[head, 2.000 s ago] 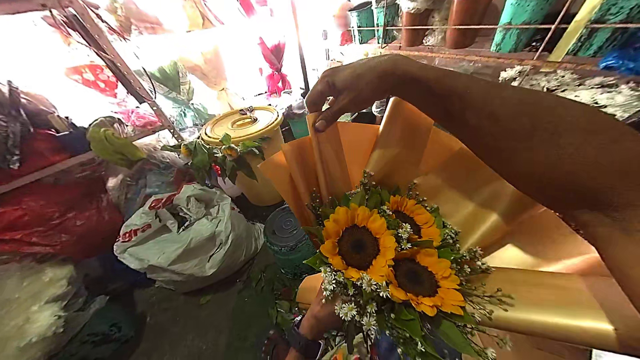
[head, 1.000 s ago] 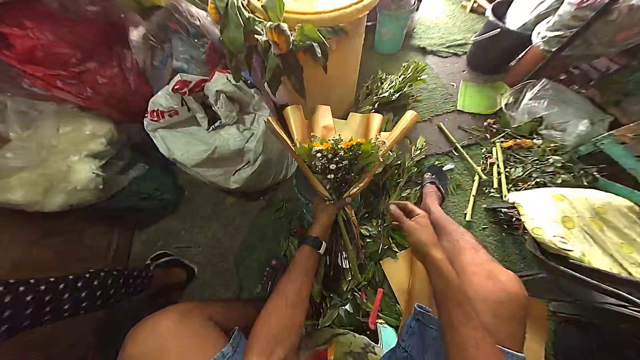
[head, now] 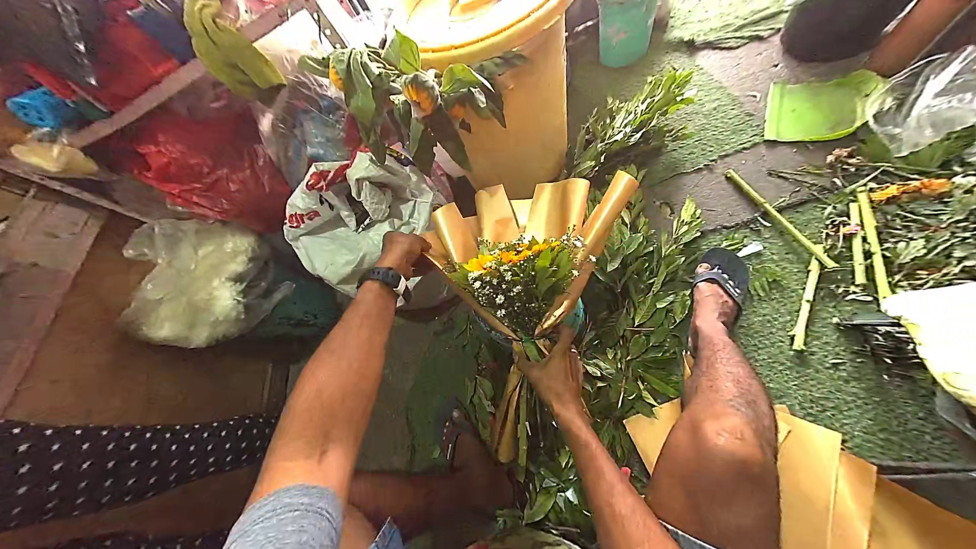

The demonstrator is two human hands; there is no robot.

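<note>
A sunflower bouquet (head: 518,278) with small white filler flowers and green leaves stands upright in the middle, wrapped in folded gold paper (head: 560,210). Around its bound stems, just under the wrap, my right hand (head: 555,375) is closed. My left hand (head: 404,253), with a dark watch on the wrist, pinches the left edge of the gold paper; its fingertips are partly hidden. Below the right hand the stems (head: 521,427) and a tail of gold paper hang down.
Leafy cuttings (head: 637,305) lie beneath and right of the bouquet. Behind it are a white plastic bag (head: 358,221) and a lidded yellow bucket (head: 526,114). Cut stems (head: 778,217) and a green dustpan (head: 820,107) lie at right. Gold paper sheets (head: 816,480) lie by my knee. Another person's patterned clothing shows lower left.
One second ago my left hand held the stems and my right hand was off the bouquet. Now the right holds the stems and the left is at the paper's left edge.
</note>
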